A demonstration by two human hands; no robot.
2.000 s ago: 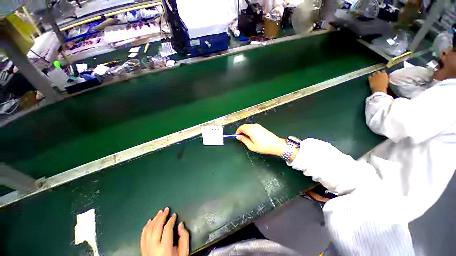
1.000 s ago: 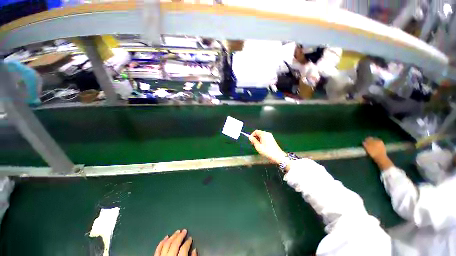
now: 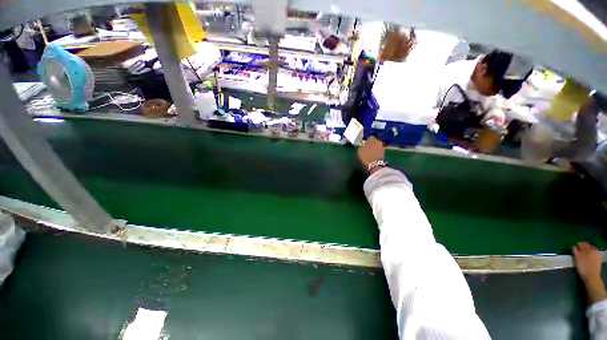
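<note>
My right hand (image 3: 373, 151) is stretched out over the far side of the green conveyor belt (image 3: 266, 199). Its fingers are closed, and the white square card (image 3: 353, 131) shows just beyond them, tilted, near the belt's far edge. The tool between the hand and the card cannot be made out now. My left hand is not in view. A torn white strip (image 3: 145, 324) lies on the green bench top (image 3: 266, 299) at the lower left.
A pale divider rail (image 3: 253, 247) runs between bench top and belt. A grey upright (image 3: 53, 159) stands at left. Beyond the belt are a blue bin (image 3: 399, 133), a fan (image 3: 66, 78) and a person (image 3: 482, 80). Another person's hand (image 3: 588, 261) is at the right.
My right arm has reached forward across the belt, carrying the white card to its far edge. The view has shifted, and my left hand has left the picture.
</note>
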